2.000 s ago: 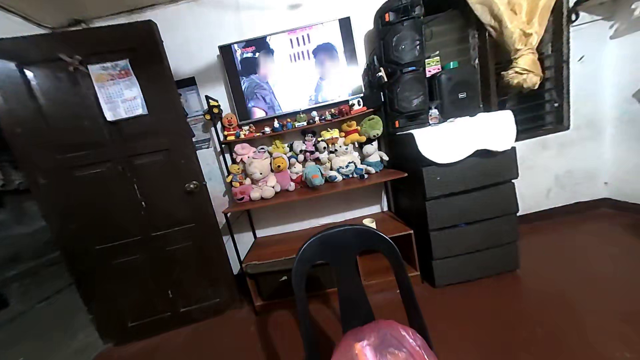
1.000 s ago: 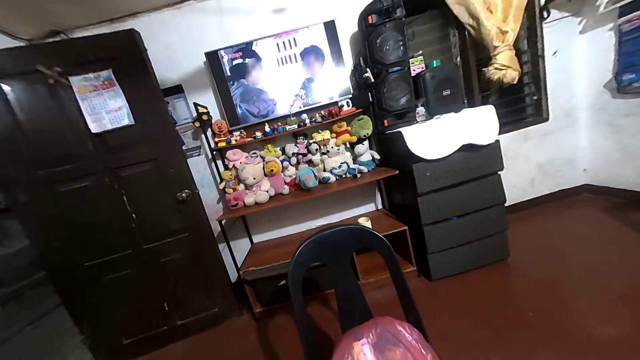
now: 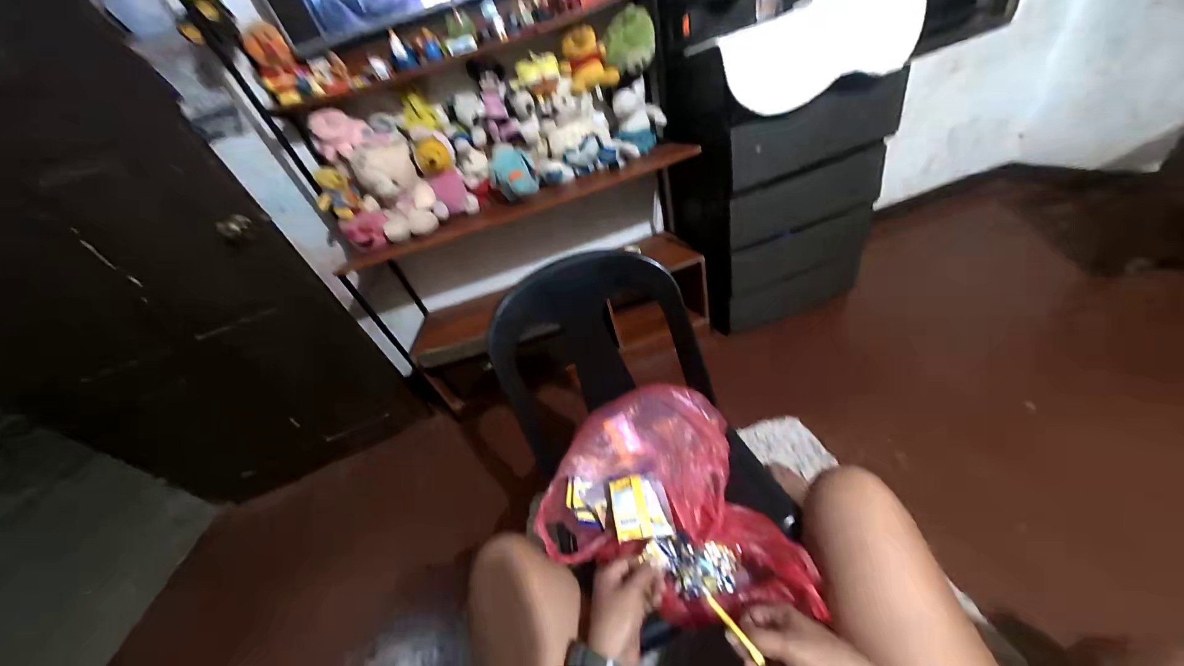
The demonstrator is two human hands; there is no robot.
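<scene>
A red translucent plastic bag [image 3: 671,444] lies on the seat of a black plastic chair [image 3: 592,296] between the person's knees. Yellow-and-white small packets [image 3: 638,509] show at the bag's mouth. Just below them is a pile of small shiny pieces [image 3: 698,566], too blurred to name. My left hand [image 3: 624,592], with a dark band at the wrist, has its fingers at the pile's left edge; whether it grips something is unclear. My right hand [image 3: 782,634], at the lower right of the pile, holds a thin yellow strip [image 3: 733,629] whose upper end reaches the pile.
Behind the chair stands a wooden shelf [image 3: 555,194] with several stuffed toys [image 3: 388,176]. A black drawer cabinet [image 3: 805,185] bearing a white cloth [image 3: 819,51] is right of it. A dark door [image 3: 166,259] stands at left. Reddish floor [image 3: 971,370] extends to the right.
The view has tilted down to the lap. Both hands, the knees and the packets now show; in the earlier frames only the top of the red bag was visible before the chair.
</scene>
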